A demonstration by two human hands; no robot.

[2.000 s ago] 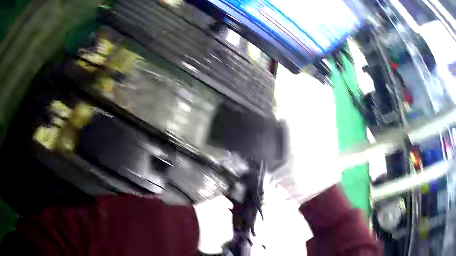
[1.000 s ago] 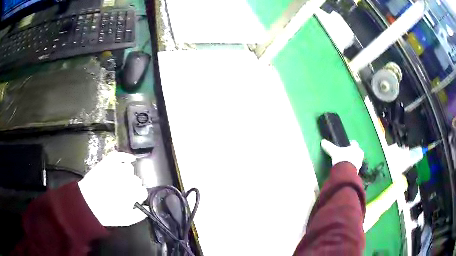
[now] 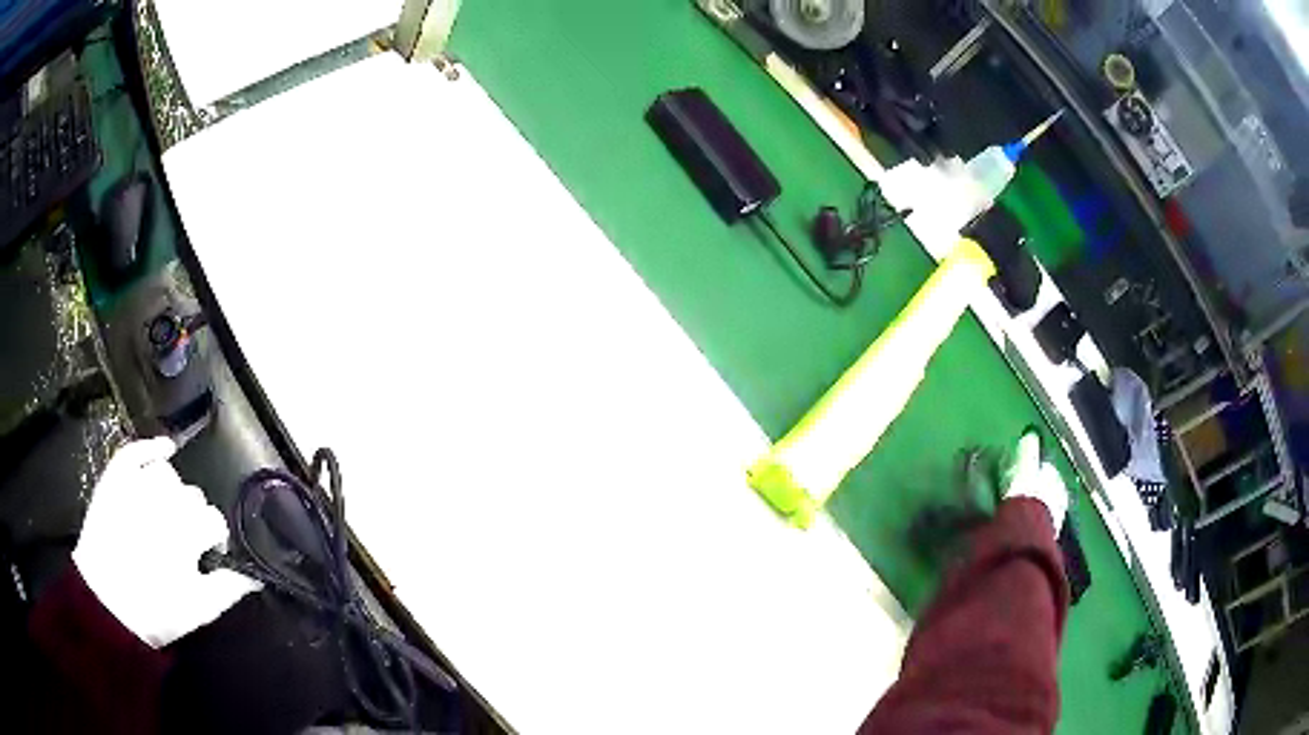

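My left hand (image 3: 151, 543), in a white glove, is at the lower left beside the black test socket (image 3: 170, 342). A looped black cable (image 3: 338, 582) lies against its right side; whether the fingers grip anything is hidden. My right hand (image 3: 1034, 481), in a white glove, is over the green belt at the right, partly hidden by its sleeve. It is at a black power adapter (image 3: 1074, 560) and a blurred dark cord (image 3: 962, 503); its grip cannot be made out. Another power adapter (image 3: 714, 154) lies on the belt with its cord curled beside it.
A yellow-green strip (image 3: 876, 388) crosses the green belt (image 3: 603, 86) between the two adapters. A white board (image 3: 474, 402) lies between belt and fixture. A mouse (image 3: 127, 223) and keyboard (image 3: 50, 144) are at left. A blue-tipped bottle (image 3: 991, 165) stands beyond the belt.
The view has swung right. My right hand has let go of the adapter on the belt and moved across the yellow-green strip to another adapter. My left hand stays near the socket.
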